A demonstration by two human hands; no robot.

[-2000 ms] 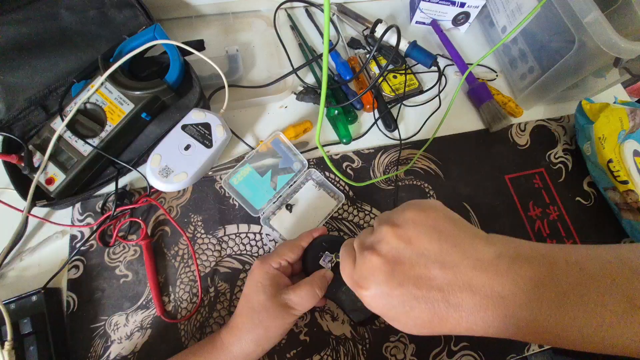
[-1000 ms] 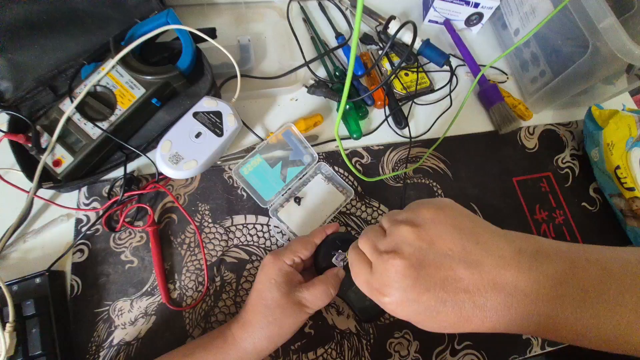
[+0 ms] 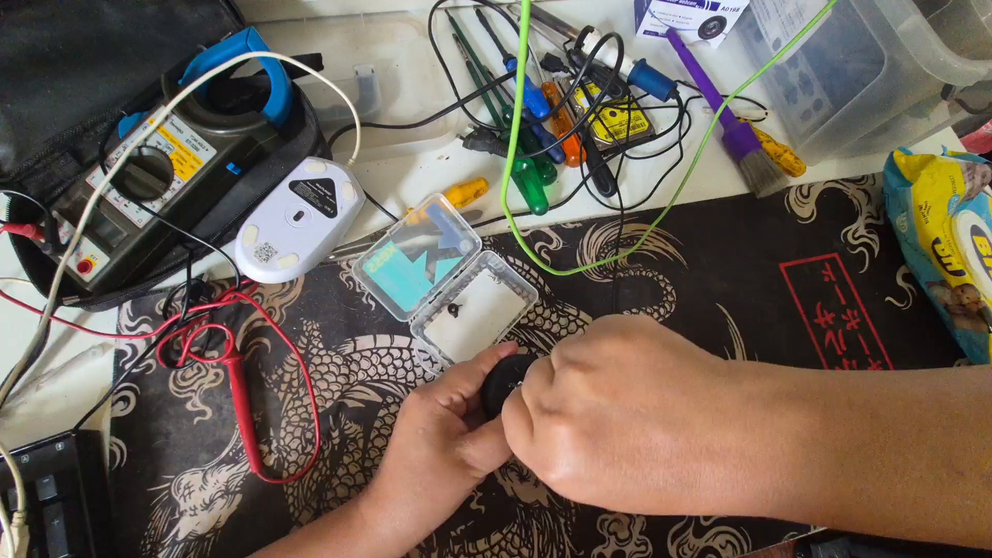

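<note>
My left hand [image 3: 453,426] grips a round black device [image 3: 502,385] by its edge, over the dragon-patterned desk mat. My right hand [image 3: 612,418] is curled against the device's right side and covers much of it; whether a small tool is inside its fingers cannot be seen. Just above my left hand lies an open clear plastic case [image 3: 474,306] with a white insert and a tiny black part [image 3: 453,309] on it. A white computer mouse [image 3: 300,219] rests upside down at the upper left of the case.
A clamp meter [image 3: 147,182] lies in its black pouch, with a red test probe [image 3: 246,415] below. Screwdrivers [image 3: 529,182], tangled cables and a hard drive [image 3: 612,116] sit at the top. Further right are a purple-handled brush [image 3: 717,108], a plastic bin [image 3: 860,85] and a wipes pack [image 3: 942,248].
The round device looks turned and more covered by my right hand than before. Both hands stay together at the device.
</note>
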